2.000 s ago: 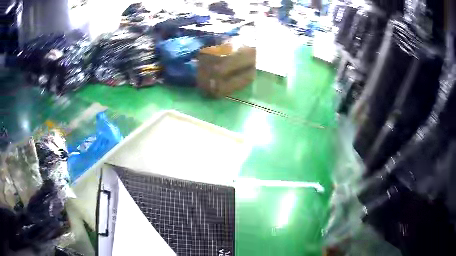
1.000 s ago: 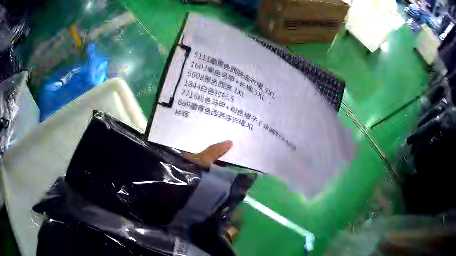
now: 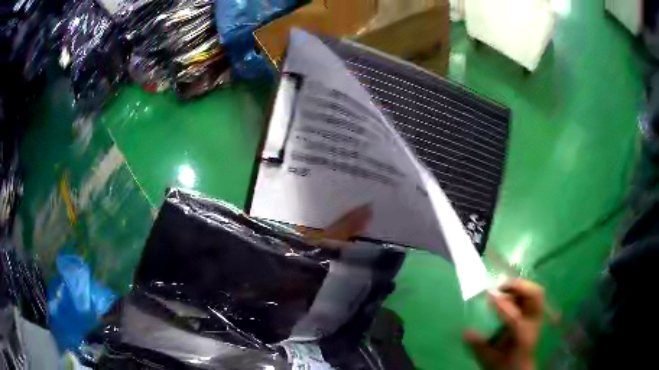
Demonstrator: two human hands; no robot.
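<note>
The black clipboard [image 3: 451, 119] is tilted in front of me, its clip on the left edge. A white printed sheet [image 3: 325, 191] lies on it, its free side curled up over the gridded board. My left hand [image 3: 350, 224] shows mainly as a thumb pressed on the clipboard's lower edge; its other fingers are hidden. Black garments in shiny polybags [image 3: 224, 267] lie below and against the clipboard, with a pale strip and a white label. My right hand [image 3: 513, 318] is blurred, fingers bent, beside the sheet's lower right corner; whether it grips the corner or a pen is unclear.
A cardboard box [image 3: 412, 32] stands on the green floor [image 3: 188, 137] behind the clipboard. Piled packets [image 3: 170, 43] lie at the upper left, a blue plastic bag [image 3: 76, 300] at the lower left. Dark garments [image 3: 636, 267] line the right edge.
My right hand has come into view at the lower right. The clipboard and black packets have shifted slightly right in view. The sheet's free side now curls up, showing more of the board.
</note>
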